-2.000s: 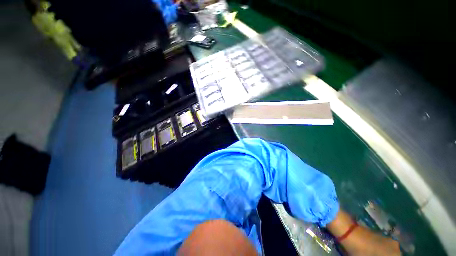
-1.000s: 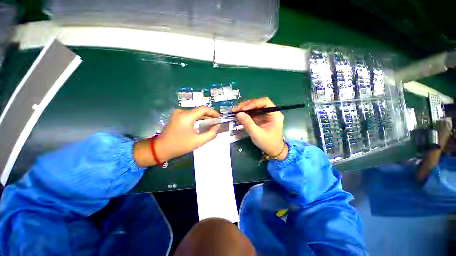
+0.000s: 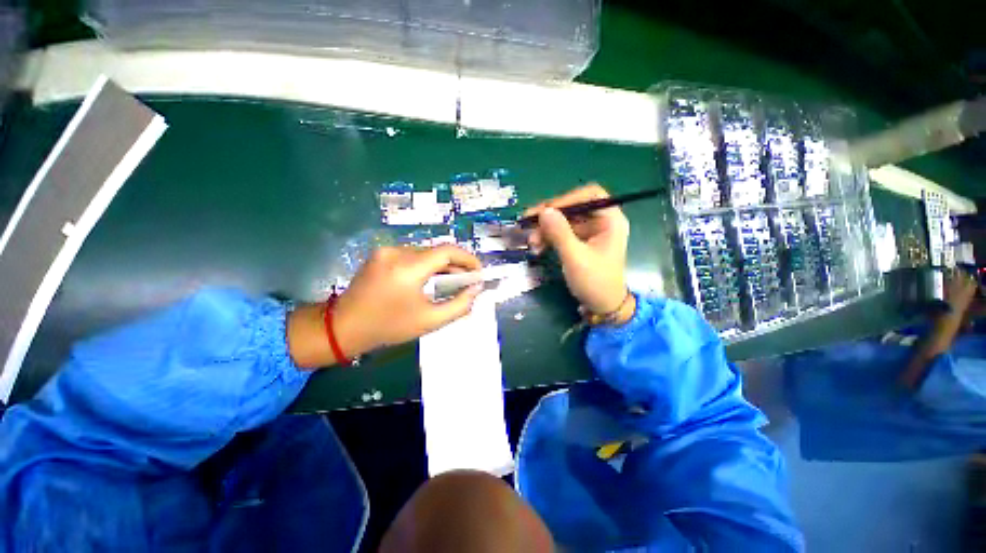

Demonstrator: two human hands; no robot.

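My bare left hand (image 3: 400, 290) is closed on a white backing strip (image 3: 465, 389), folded at the fingers, whose long end hangs over the bench's front edge. My bare right hand (image 3: 589, 246) holds thin black tweezers (image 3: 595, 205), their tip end over the nearest circuit board (image 3: 495, 235). Two more circuit boards with blue edges and silver areas (image 3: 416, 205) (image 3: 483, 194) lie just behind on the green mat. Whether anything is at the tweezer tip is too small to tell.
A clear blister tray (image 3: 770, 216) full of boards stands at right. A long grey sticker sheet (image 3: 76, 216) lies at left. A frosted tray (image 3: 346, 38) is at the back, behind a white strip (image 3: 270, 92). Shiny clear film (image 3: 368, 251) lies left of the boards. Another person's arm (image 3: 938, 329) shows at far right.
Since one second ago my right hand has moved slightly up and right, away from my left fingers, with the tweezers over the nearest board. My left hand still holds the strip.
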